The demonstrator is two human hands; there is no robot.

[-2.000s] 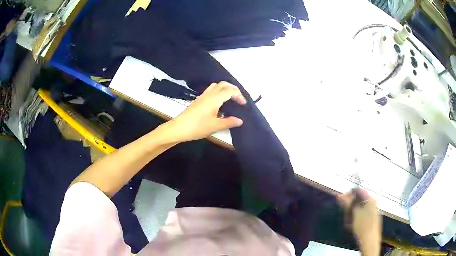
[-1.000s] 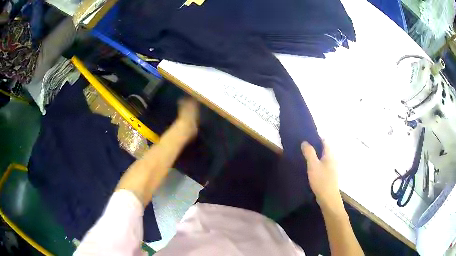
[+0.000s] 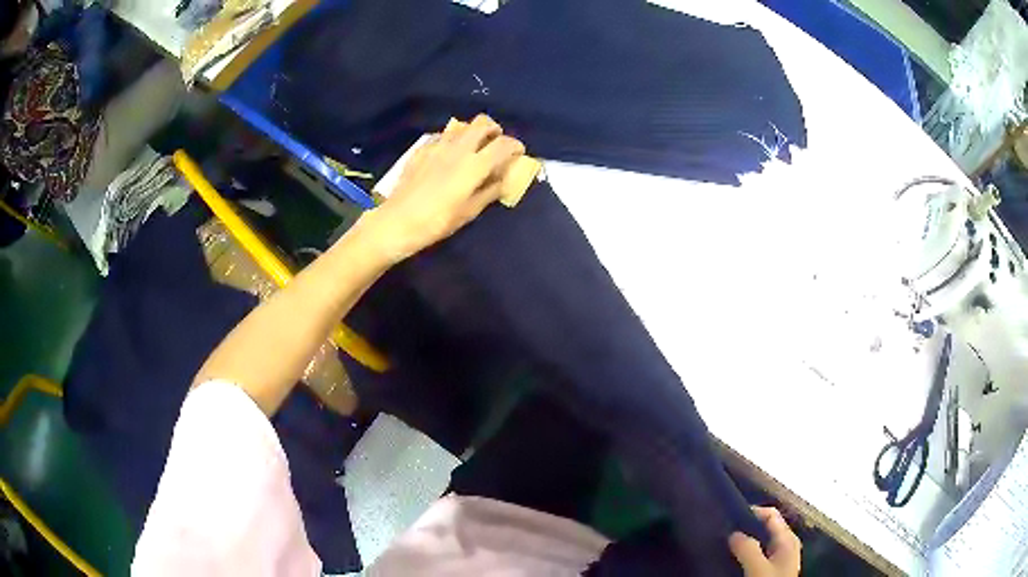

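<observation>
A dark navy garment panel (image 3: 564, 304) stretches from the table's left part down over its front edge to the lower right. My left hand (image 3: 457, 180) is on its upper end, with a yellow-tan bundle ticket (image 3: 517, 182) at the fingertips. My right hand (image 3: 771, 546) grips the panel's lower end between thumb and fingers, near the bottom edge of the picture. A stack of navy pieces (image 3: 654, 96) with white thread ends lies behind on the table.
Black-handled scissors (image 3: 915, 434) and small snips (image 3: 956, 434) lie at the right. The white sewing machine (image 3: 975, 254) stands behind them, with a paper record sheet (image 3: 998, 524) in front. A yellow cart rail (image 3: 242, 231) and navy pieces (image 3: 147, 372) are at the left. A blue bin edge (image 3: 295, 149) borders the table.
My left hand has moved from the cart side up onto the panel and the ticket. My right hand has moved down and right, drawing the panel's end along. The scissors no longer lie under my right hand.
</observation>
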